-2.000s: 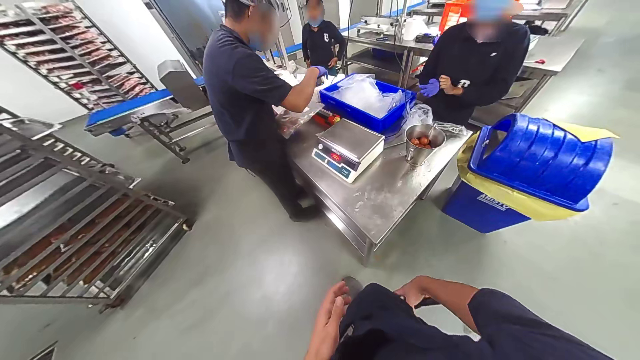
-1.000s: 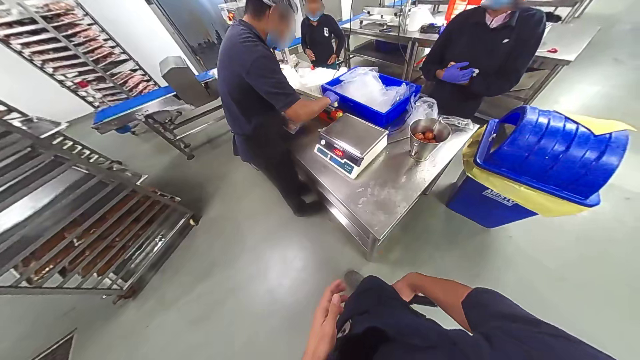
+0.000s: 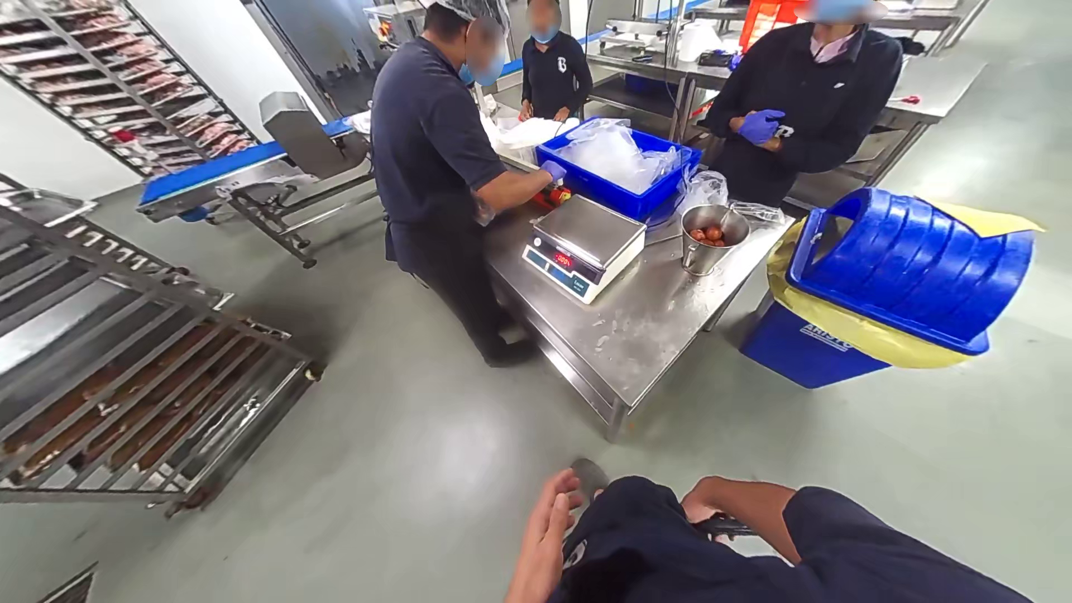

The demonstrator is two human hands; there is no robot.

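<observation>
At the bottom, my left hand (image 3: 548, 536) is raised beside my dark shirt, its fingers extended and nothing seen in it. My right hand (image 3: 702, 501) is at my side, partly hidden by the shirt, next to a dark object (image 3: 725, 526) that I cannot name; its grip is unclear. Ahead of both hands is a steel table (image 3: 645, 339). It bears a digital scale (image 3: 589, 239), a metal bucket (image 3: 712, 243) with reddish-brown round items, and a blue crate (image 3: 624, 197) with clear plastic bags. A co-worker at the table's left side has a gloved hand by the crate.
A blue bin (image 3: 812, 347) with a yellow liner stands right of the table. Metal tray racks (image 3: 193, 402) are at the left, and a conveyor with a blue belt (image 3: 218, 172) is behind. Two more co-workers stand beyond the table.
The co-worker at the right has brought the gloved hands together at the chest since the oldest frame. My own hands have not plainly moved.
</observation>
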